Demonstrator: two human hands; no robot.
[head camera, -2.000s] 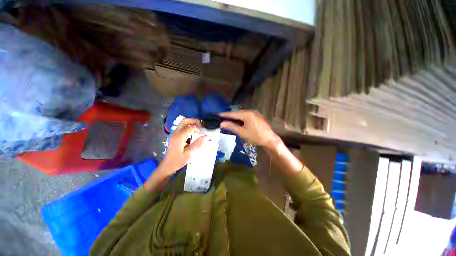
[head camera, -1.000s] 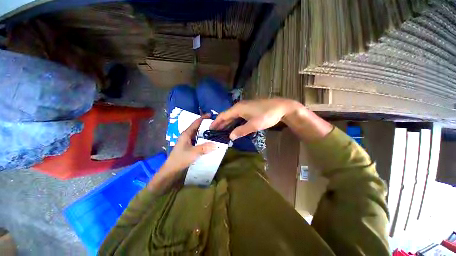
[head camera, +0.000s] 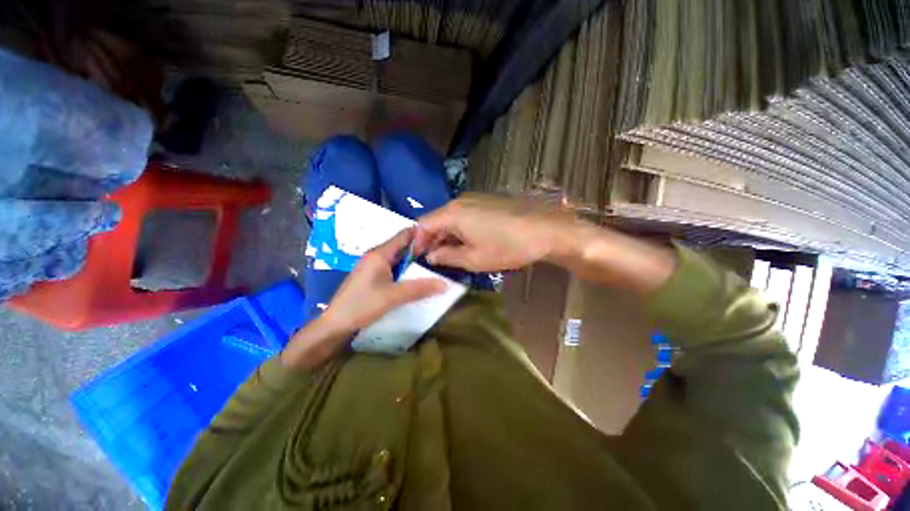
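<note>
A white and blue retail box (head camera: 409, 311) lies over my lap, its near end towards my shirt. My left hand (head camera: 371, 289) holds it, with the thumb across its face. My right hand (head camera: 479, 235) is at the box's far end, its fingers bent close together beside my left fingertips; it is blurred and I cannot tell what it grips. No black cable can be made out; the fingers cover the box's end. Flat blue-white box blanks (head camera: 361, 228) lie on my thighs beyond the hands.
A blue crate (head camera: 185, 374) and a red plastic stool (head camera: 135, 291) stand on the floor at left, beside a person's light blue patterned clothing (head camera: 60, 170). Stacked flat cartons (head camera: 738, 165) rise at upper right. A brown carton (head camera: 604, 349) with a label is at right.
The black cable on the box is no longer visible. My right hand has closed in at the box's end, and the box is turned more sideways. The view has shifted.
</note>
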